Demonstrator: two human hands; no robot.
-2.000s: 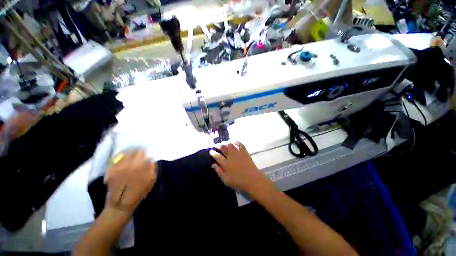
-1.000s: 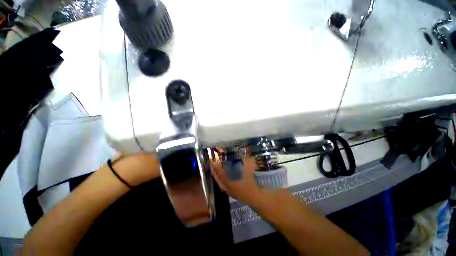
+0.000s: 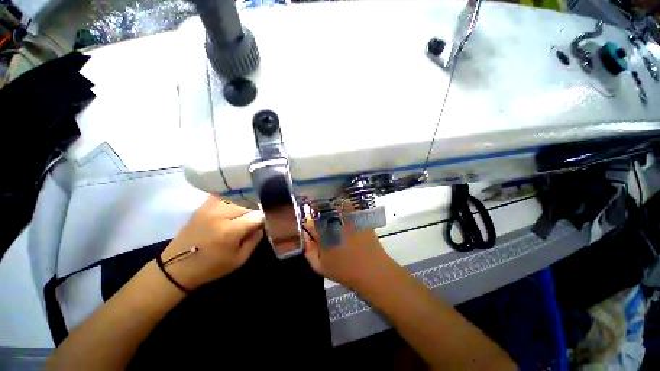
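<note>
A large black garment panel (image 3: pixel 253 311) lies under both hands and hangs over the table's front edge. A white piece (image 3: pixel 137 210) with a black-edged end lies left of it. The white sewing machine head (image 3: pixel 347 94) is close above; its metal parts hide the needle area. My left hand (image 3: pixel 217 243) rests on the black cloth with its fingertips together by the machine's metal lever. My right hand (image 3: pixel 344 250) is right of the lever, its fingers partly hidden behind the machine parts, so its hold cannot be told.
Black shears (image 3: pixel 470 221) lie on the table right of the needle area. A measuring scale (image 3: pixel 463 268) runs along the grey front edge. Dark scraps (image 3: pixel 586 206) lie at the right. A pile of black cut pieces (image 3: pixel 36 138) is at the far left.
The view has moved in close over the machine head since two seconds ago. In the last second it shifted slightly, and my left hand came into fuller view left of the lever.
</note>
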